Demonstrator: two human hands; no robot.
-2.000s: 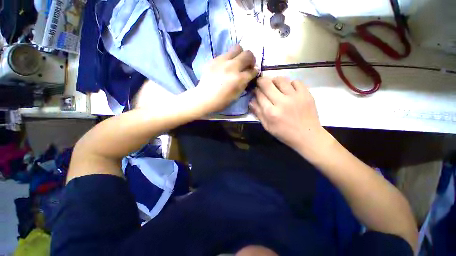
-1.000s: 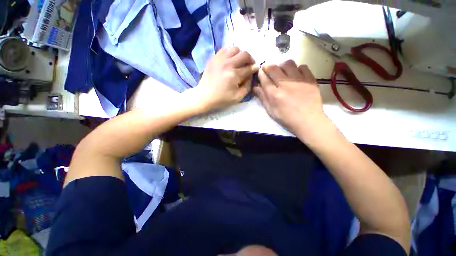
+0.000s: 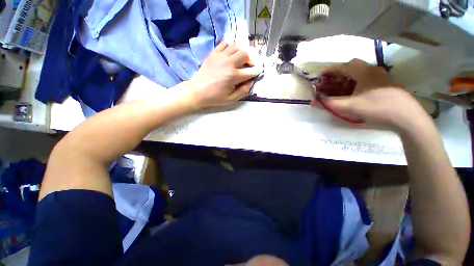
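Note:
My left hand (image 3: pixel 224 75) is at the needle area with fingertips pinched on the edge of the garment piece; the small part in its fingers is mostly hidden. The garment piece (image 3: pixel 195 44), pale blue and navy, lies heaped left of the needle. My right hand (image 3: pixel 366 96) is closed on the red handles of the scissors (image 3: pixel 340 116), right of the needle. The blades point left toward my left hand and are partly lost in glare. The presser foot area (image 3: pixel 264 61) is washed out by the lamp.
The white sewing machine head (image 3: pixel 358 21) spans the top right, with a yellow warning triangle. A dark strip (image 3: pixel 283 100) runs along the white table (image 3: pixel 249 127). A dark slim stick (image 3: pixel 381 53) stands behind my right hand. Another machine (image 3: pixel 15 78) is at far left; cloth piles lie below.
My right hand has left the cloth, moved right and taken hold of the scissors, whose blades are now nearer the needle. My left hand stays by the needle. More of the machine head shows.

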